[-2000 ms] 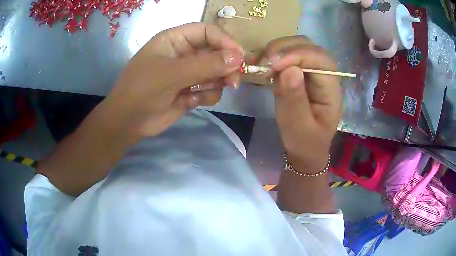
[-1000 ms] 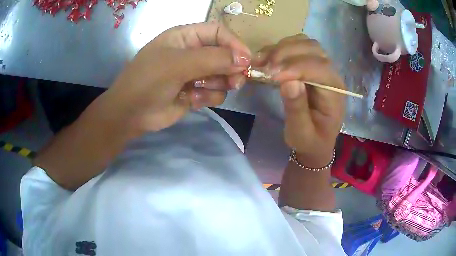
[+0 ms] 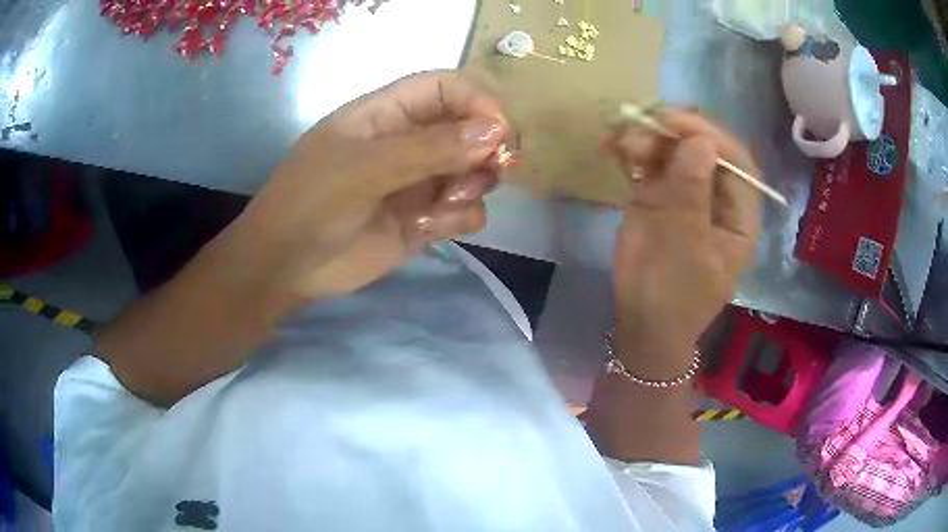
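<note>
My left hand (image 3: 416,171) pinches a small red part (image 3: 506,157) with a gold spot between thumb and fingertips, most of it hidden by the fingers. My right hand (image 3: 681,197), slightly blurred, holds a cotton swab (image 3: 751,179); its white tip points up and left, apart from the red part, and its bare stick end sticks out to the right. A brown work board (image 3: 582,125) lies beyond the hands. On it are scattered gold pieces (image 3: 580,44) and a whitish blob (image 3: 515,44) with a thin stick (image 3: 548,57) at it.
A heap of red parts (image 3: 208,23) lies at the far left of the metal bench. A pale pink mug (image 3: 819,94) stands at the right on a red printed card (image 3: 858,213). A pink stool (image 3: 751,364) and a pink checked bag (image 3: 868,457) are below the bench edge.
My right hand has moved right with the swab, whose tip has come away from the red part. The left hand still holds the part. The whole view has shifted slightly.
</note>
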